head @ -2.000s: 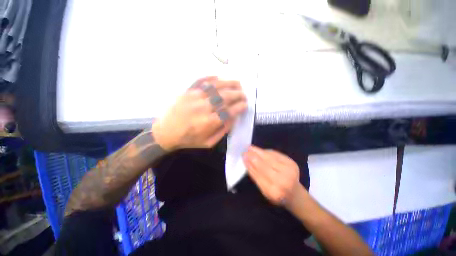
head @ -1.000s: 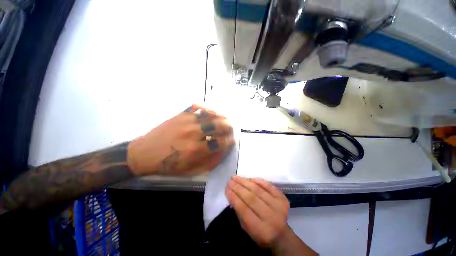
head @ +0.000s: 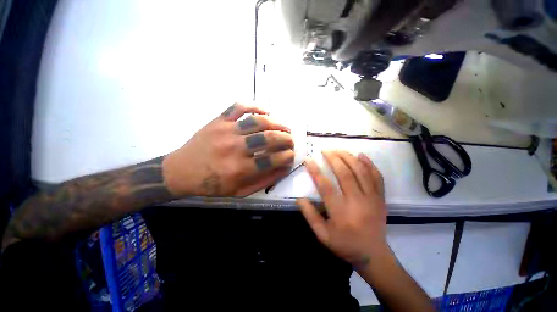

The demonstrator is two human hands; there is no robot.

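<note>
A pale fabric strip (head: 295, 183) lies on the white machine table near its front edge, hard to tell from the bright surface. Its slanted end shows between my hands, with a dark edge beside it. My left hand (head: 235, 155) is palm down over the strip's left side, fingers bent. My right hand (head: 348, 198) rests at its right side with fingers spread, fingertips on or beside the strip. The hands hide part of it; no grip is clear. The sewing machine's needle area (head: 317, 52) is above, washed out by light.
Scissors with black handles (head: 436, 159) lie right of my right hand, blades toward the machine. A dark flat object (head: 433, 76) is behind them. The machine head (head: 421, 27) overhangs the top right. Blue baskets (head: 119, 259) and white panels (head: 421, 253) are below the table edge.
The strip's lower end, earlier hanging over the table edge, now lies on the table. My right hand has moved up onto the table and its fingers have spread. The camera view has shifted.
</note>
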